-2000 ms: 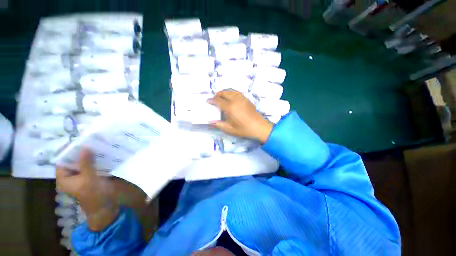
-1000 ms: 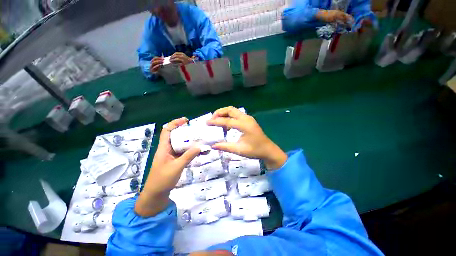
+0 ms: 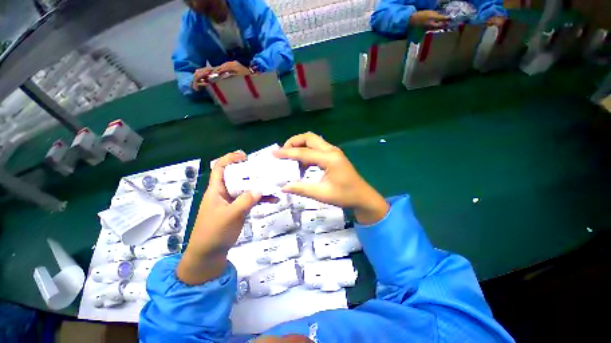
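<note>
A glossy white bullet camera (image 3: 262,175) with a small black slot on its side is held level between my two hands, above the rows. My left hand (image 3: 224,204) grips its left end, thumb below. My right hand (image 3: 329,173) grips its right end, fingertips on top and thumb below. No label can be made out at my fingertips. More white units (image 3: 273,250) lie in rows under and in front of my hands, on a white tray sheet (image 3: 295,309). My hands hide part of the far rows.
Left, a second tray sheet (image 3: 93,297) holds more units, with a curled label sheet (image 3: 132,216) on them. A curled blank backing (image 3: 61,279) lies further left. Upright red-edged boxes (image 3: 384,69) line the far side. Two people in blue smocks (image 3: 231,41) work beyond.
Since the earliest frame, my left hand has let go of the label sheet, which lies on the left units, and both hands have taken hold of one unit. The view has tilted up, then shifted slightly.
</note>
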